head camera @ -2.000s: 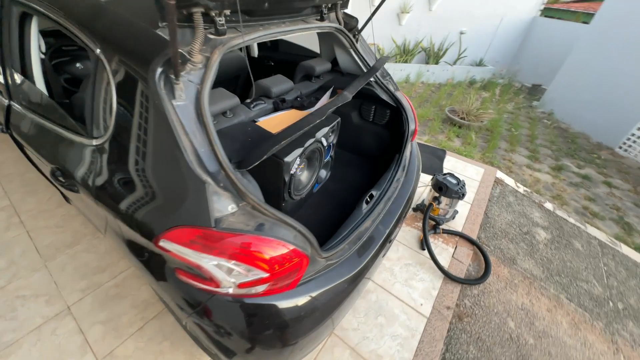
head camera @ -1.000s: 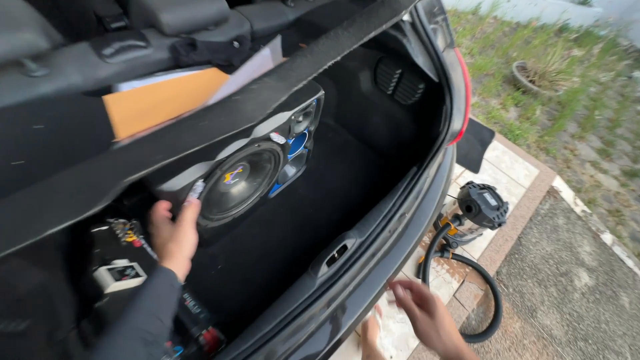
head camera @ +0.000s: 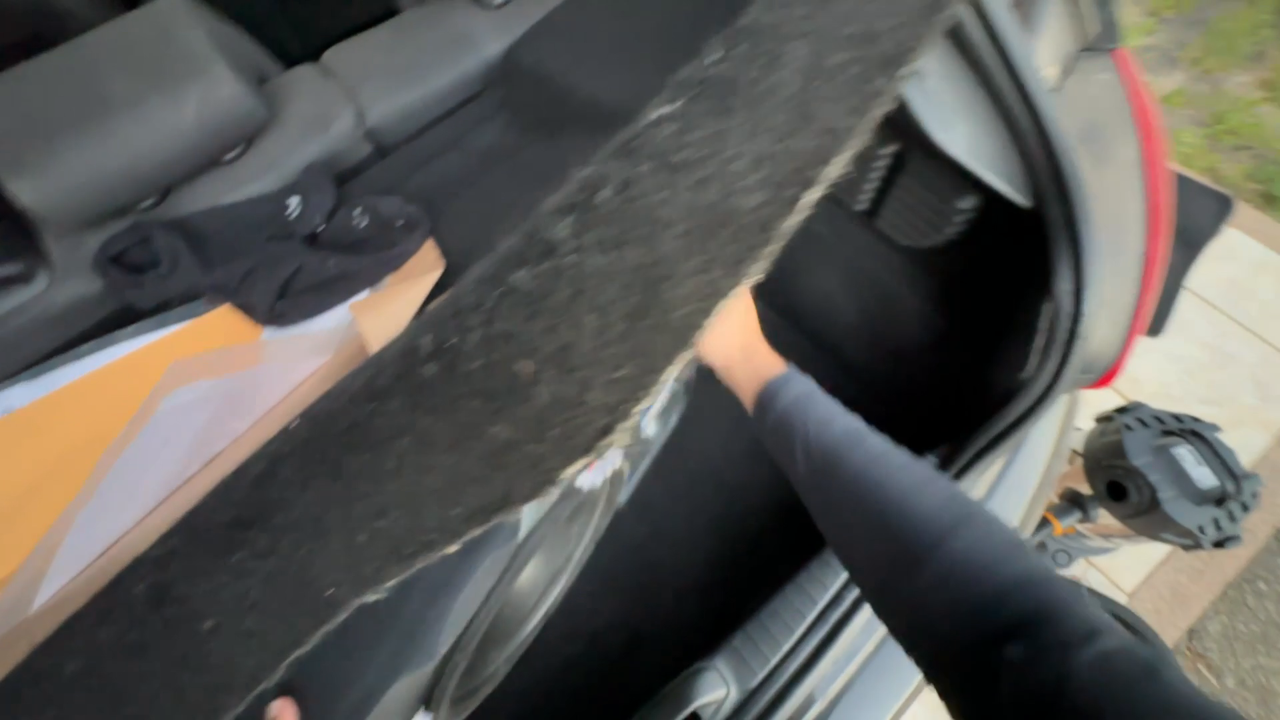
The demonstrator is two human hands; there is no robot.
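Observation:
A black carpeted shelf panel point(head camera: 480, 330) slants across the car boot. My right hand point(head camera: 738, 345) reaches in under its right edge; its fingers are hidden behind the panel, so its grip cannot be told. Of my left hand point(head camera: 284, 709) only a fingertip shows at the bottom, near the panel's lower edge. Below the panel stands a speaker box with a round subwoofer point(head camera: 535, 585), partly covered. Behind the panel lie an orange envelope point(head camera: 120, 390) and white papers point(head camera: 190, 450), with dark socks point(head camera: 270, 240) over their far end.
Grey rear seats point(head camera: 130, 110) stand at the upper left. The boot sill point(head camera: 790, 640) runs along the lower right, and a red tail light point(head camera: 1145, 220) bounds the opening. Outside, a vacuum cleaner point(head camera: 1165, 480) stands on the tiles.
The view has moved in close over the boot. My right hand has gone from outside the sill to the panel's edge. My left hand, before beside the subwoofer, is now mostly out of view.

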